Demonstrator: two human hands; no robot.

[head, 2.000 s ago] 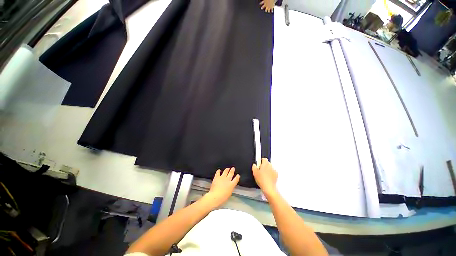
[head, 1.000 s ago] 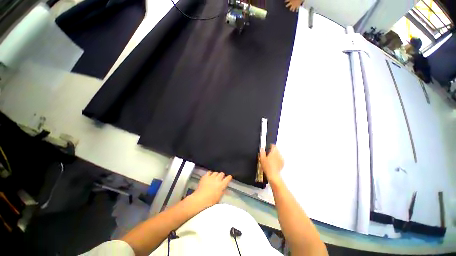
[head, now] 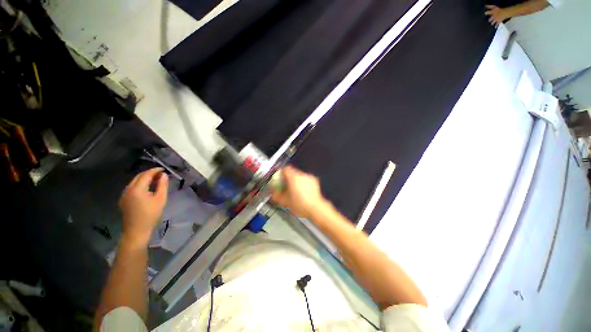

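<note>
The dark fabric [head: 415, 110] lies flat on the table. The silver guide rail [head: 372, 61] crosses it and overhangs the near table edge. The end cutter [head: 243, 168], blurred, sits on the rail at the fabric's near edge. My right hand [head: 295, 191] is closed around the cutter's handle on its right side. My left hand [head: 143, 202] is raised left of the rail, beyond the table edge, with fingers curled; whether it holds anything is unclear. A narrow ruler [head: 377, 196] lies on the fabric near its right edge.
White underlay paper [head: 447, 188] lies right of the fabric, with a long white paper roll [head: 502, 227] on it. Another person's hand [head: 498, 14] rests at the fabric's far right corner. A blue block [head: 257, 223] is under the rail. A blurred cord hangs left of the cutter.
The rail now lies across the fabric and the cutter is at its near end. My right hand has left the ruler and grips the cutter. My left hand has left the fabric edge and moved left.
</note>
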